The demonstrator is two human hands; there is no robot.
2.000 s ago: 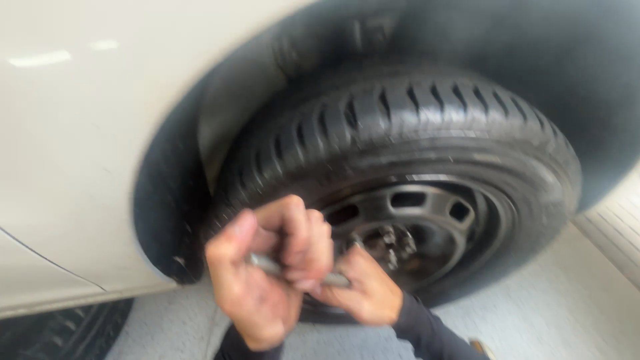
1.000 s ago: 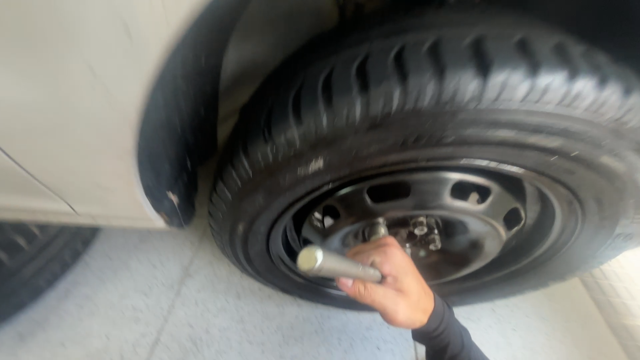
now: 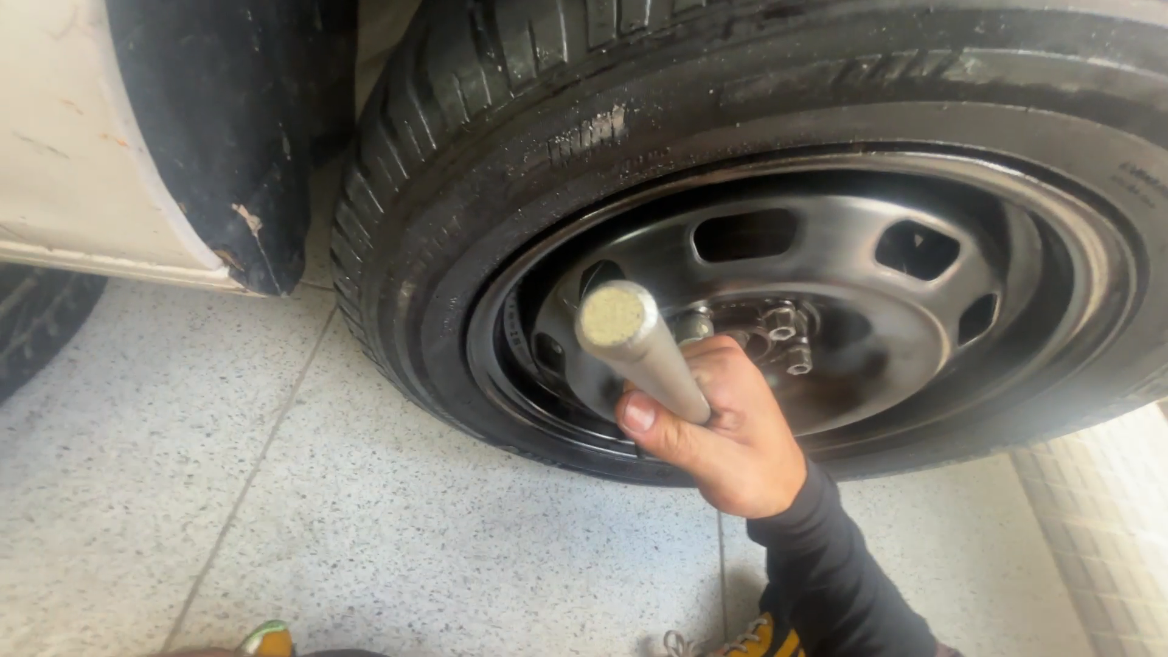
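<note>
My right hand [image 3: 730,429], in a dark sleeve, is closed around a metal bar handle [image 3: 652,351] in front of the wheel's hub. The bar's round end points up toward the camera; its far end is hidden behind my fingers. Just above the hand, a metal socket or nut [image 3: 693,324] shows at the hub. Several lug nuts [image 3: 781,321] sit around the centre of the dark steel wheel rim [image 3: 830,246]. The black tire [image 3: 429,246] surrounds the rim. My left hand is out of the picture.
At the left are the white car body panel [image 3: 82,146] and a dark wheel-arch liner [image 3: 228,137]. Part of another tire [image 3: 41,315] lies below the panel. Speckled floor tiles [image 3: 411,547] stretch beneath, and a yellow shoe [image 3: 753,639] shows at the bottom edge.
Two seconds ago both hands were on the bar; my left hand has since left the view. My right hand still grips the bar, whose end now points more toward the camera. The view has moved closer.
</note>
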